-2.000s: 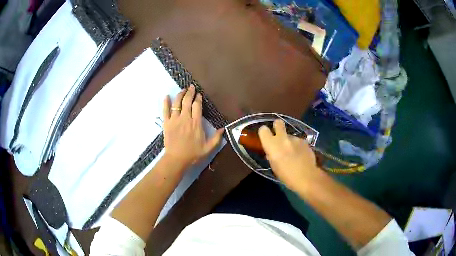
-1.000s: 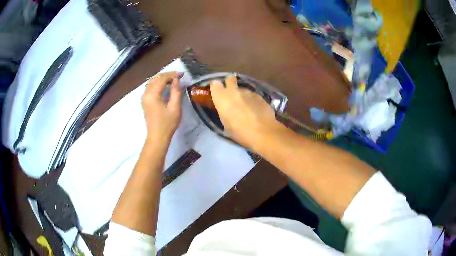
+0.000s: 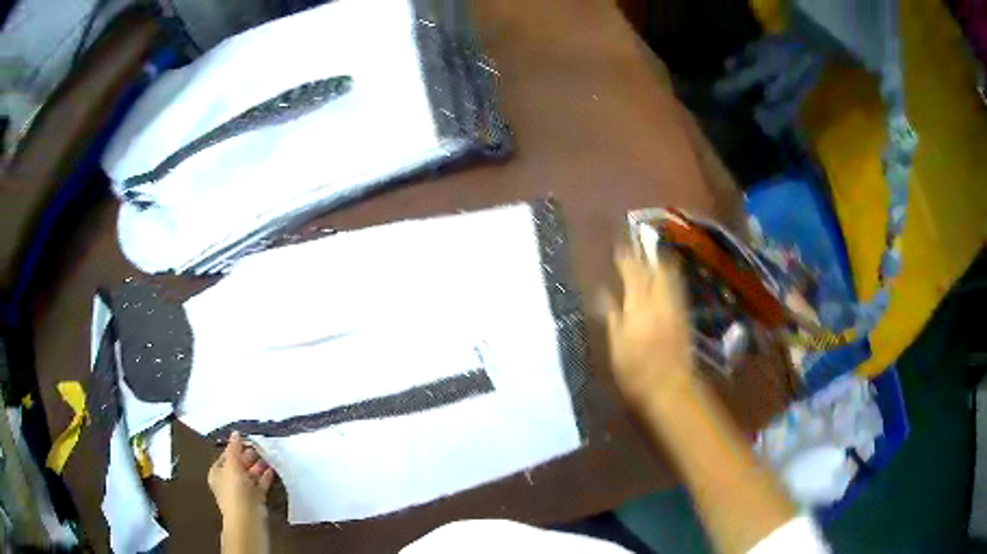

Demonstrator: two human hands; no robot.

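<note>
The white-backed sleeve piece (image 3: 379,292) lies flat on the brown table. Its dark patterned hem band (image 3: 560,314) is at the right end, and a narrow dark seam strip (image 3: 379,404) runs lengthwise on the white. My left hand (image 3: 242,482) pinches the piece's lower left edge, by the strip's end. The steam iron (image 3: 720,276) sits to the right of the hem, its brown handle showing. My right hand (image 3: 652,330) is blurred, off the handle at the iron's left side, with fingers apart and nothing seen in it.
A stack of sleeve pieces (image 3: 292,119) lies beyond the working piece. Fabric scraps (image 3: 132,465) and a yellow strip (image 3: 68,425) are at the left. The hose (image 3: 894,206) hangs at the right, by a blue basket (image 3: 890,417) of scraps and yellow cloth (image 3: 942,195).
The iron has moved off the sleeve piece to its right, and my right hand has let go of the handle. My left hand has moved from the hem to the lower left edge. The view has turned.
</note>
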